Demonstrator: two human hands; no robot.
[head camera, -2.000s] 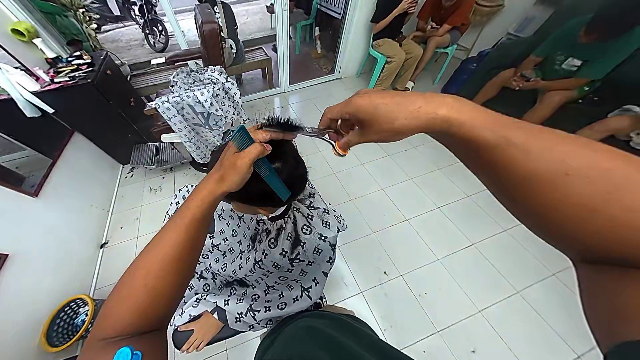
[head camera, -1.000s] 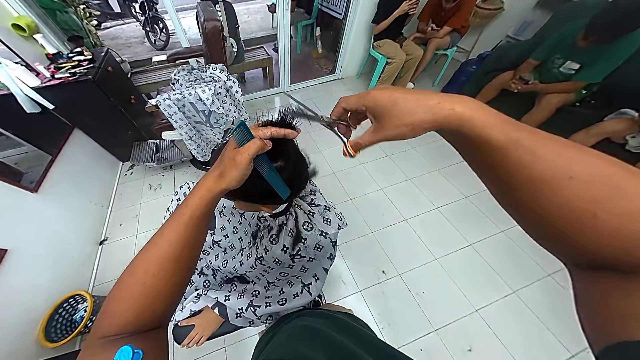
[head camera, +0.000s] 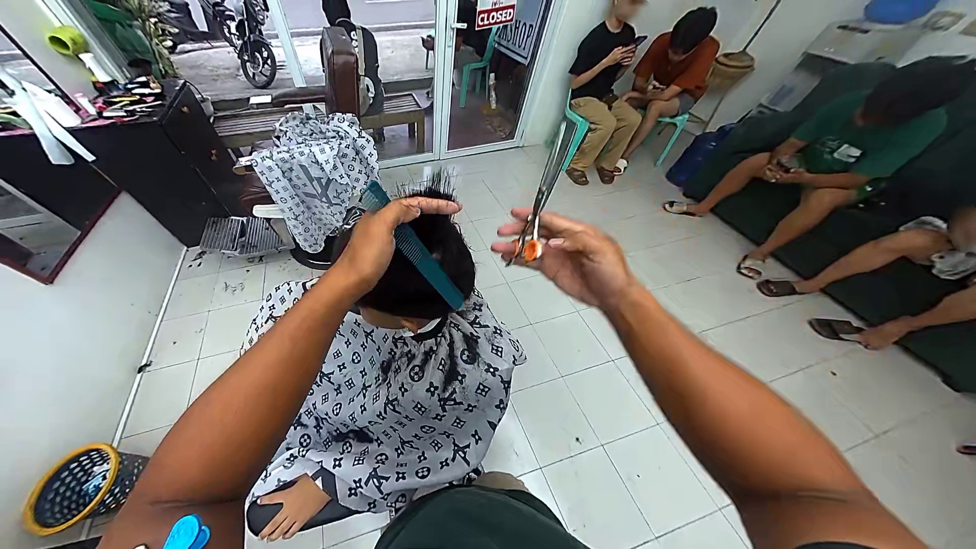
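Note:
A seated person in a white cape with a dark print (head camera: 404, 419) has black hair (head camera: 427, 263) below my hands. My left hand (head camera: 374, 240) is at the top of the head, with a teal comb (head camera: 427, 263) held against the palm and slanting down over the hair. A tuft of hair stands up above its fingers. To the right of the head, my right hand (head camera: 572, 255) holds hair scissors (head camera: 545, 191) with orange finger rings, blades pointing up and away from the hair. Cut hair lies on the cape.
A draped barber chair (head camera: 313, 175) stands behind the seated person, near a dark cabinet (head camera: 164, 152) at left. A yellow-rimmed basket (head camera: 72, 488) is at lower left. Several people sit along the right, some on a dark green sofa (head camera: 820, 252). Glass doors (head camera: 488, 84) are behind.
My right hand has moved right, away from the hair, and its scissors have swung from pointing left over my left hand to pointing up. My left hand stays at the head with the comb.

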